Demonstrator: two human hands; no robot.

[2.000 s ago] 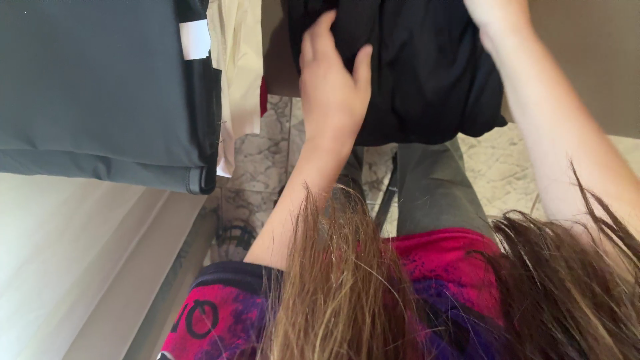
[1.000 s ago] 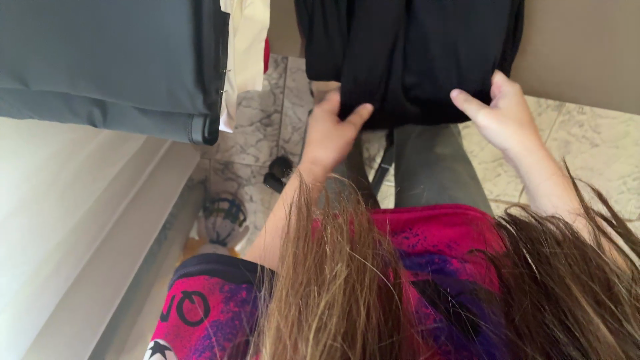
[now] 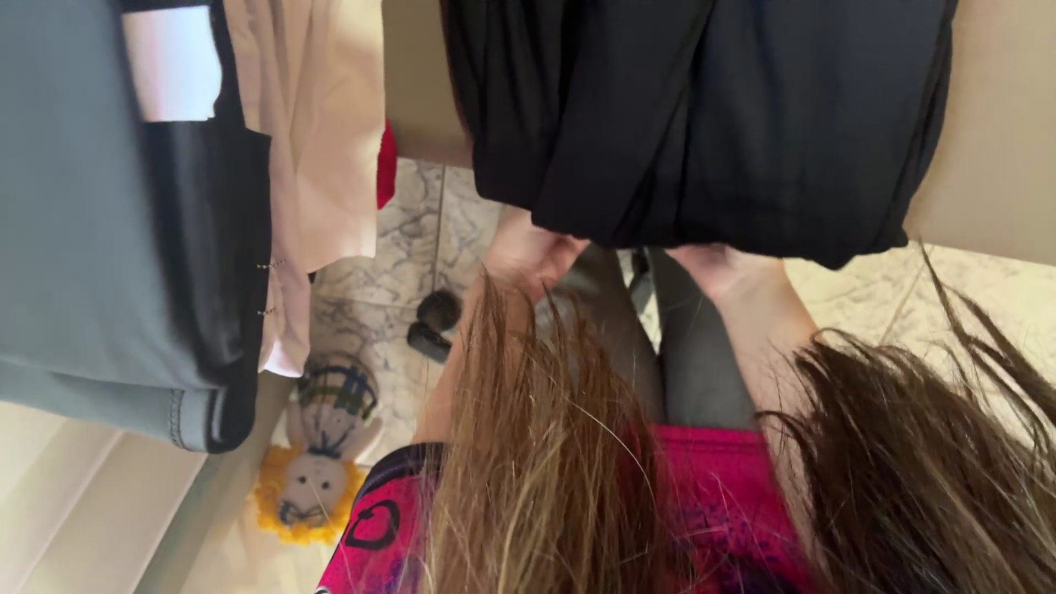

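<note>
A folded black cloth (image 3: 701,124) hangs over the near edge of a beige surface, with loose pleats along its lower part. My left hand (image 3: 536,247) is under the cloth's lower left edge, palm up, its fingers hidden by the fabric. Under the middle of that same edge is my right hand (image 3: 722,268), also palm up with its fingers out of sight. Whether the fingers close on the cloth cannot be seen.
At the left lies a stack of grey fabric (image 3: 99,231) with a white tag (image 3: 173,62), beside cream cloth (image 3: 330,140). A rag doll (image 3: 318,462) and a black object (image 3: 433,322) lie below near the tiled floor (image 3: 379,272). The beige surface (image 3: 998,140) extends right.
Both hands were on top of the black cloth, then at its near edge with thumbs showing; now they are underneath it. The doll shows more fully.
</note>
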